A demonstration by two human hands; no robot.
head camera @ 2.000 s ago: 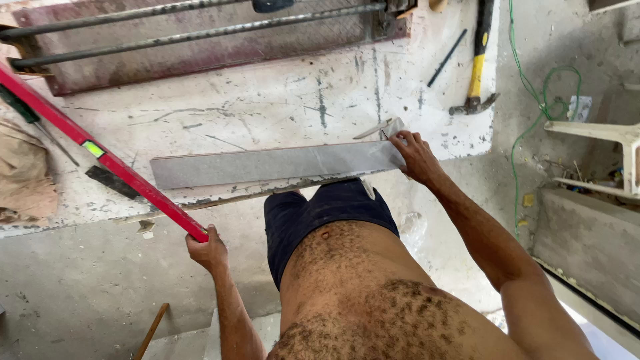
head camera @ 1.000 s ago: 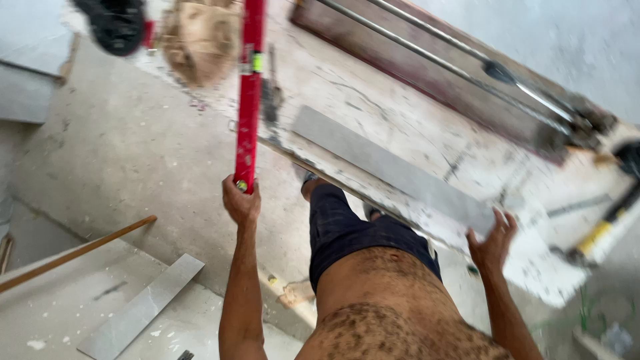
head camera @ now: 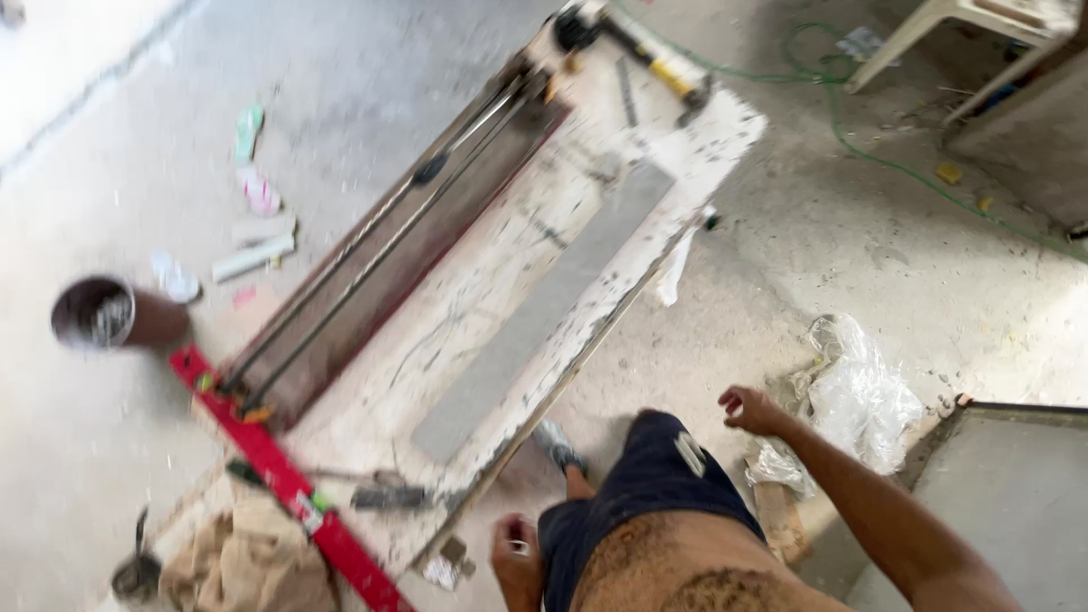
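My left hand (head camera: 516,557) hangs beside my shorts near the table's front edge, fingers curled, with nothing seen in it. My right hand (head camera: 746,410) is raised over the floor on the right, fingers loosely bent and empty. A red spirit level (head camera: 280,476) lies across the left end of the white worktable (head camera: 442,331). A long grey tile strip (head camera: 544,310) rests along the table's near side. Behind it stands a manual tile cutter (head camera: 382,246) with two metal rails. A hammer (head camera: 667,76) with a yellow and black handle lies at the far end.
A brown bucket (head camera: 119,314) stands left of the table. Tan cloth (head camera: 246,557) is bunched near the level. Crumpled clear plastic (head camera: 858,399) lies on the right floor, and a green cord (head camera: 858,149) runs toward a white plastic stool (head camera: 926,38). Flip-flops (head camera: 249,132) and offcuts (head camera: 253,257) lie beyond the cutter.
My left hand has let go of the red level, which now lies on the table. My right hand has moved off the grey strip. The view has turned strongly.
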